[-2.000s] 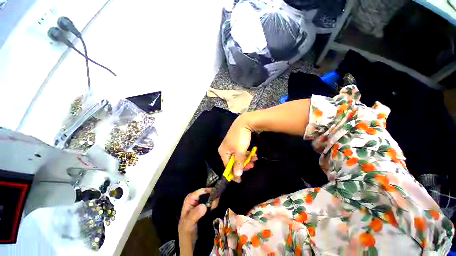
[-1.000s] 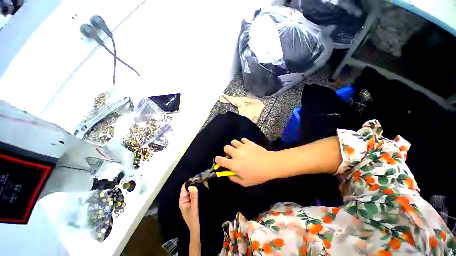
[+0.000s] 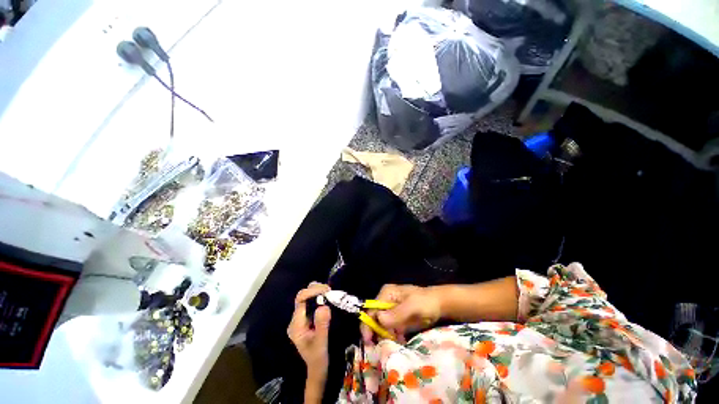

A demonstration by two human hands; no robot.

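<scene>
A black garment (image 3: 370,209) lies across the lap. My right hand (image 3: 406,308) is closed around the yellow grips of the pliers (image 3: 345,301); their handles are spread apart and the metal jaws point left. My left hand (image 3: 310,327) pinches a small piece at the jaw tips, with a small light round spot between thumb and fingers. Whether it is a snap on the garment's edge is too small to tell. The jaws touch or nearly touch this spot.
On the white table (image 3: 268,71) at left lie bags of snap parts (image 3: 225,205), loose dark and brass snaps (image 3: 162,339) and two plugs (image 3: 135,54). A red-bordered panel (image 3: 30,312) stands at far left. A stuffed plastic bag (image 3: 441,75) and blue crate (image 3: 459,197) are on the floor.
The pliers have turned, their jaws now pointing left with handles spread more visibly. My right hand has moved lower and closer to the body. My left hand has shifted slightly right.
</scene>
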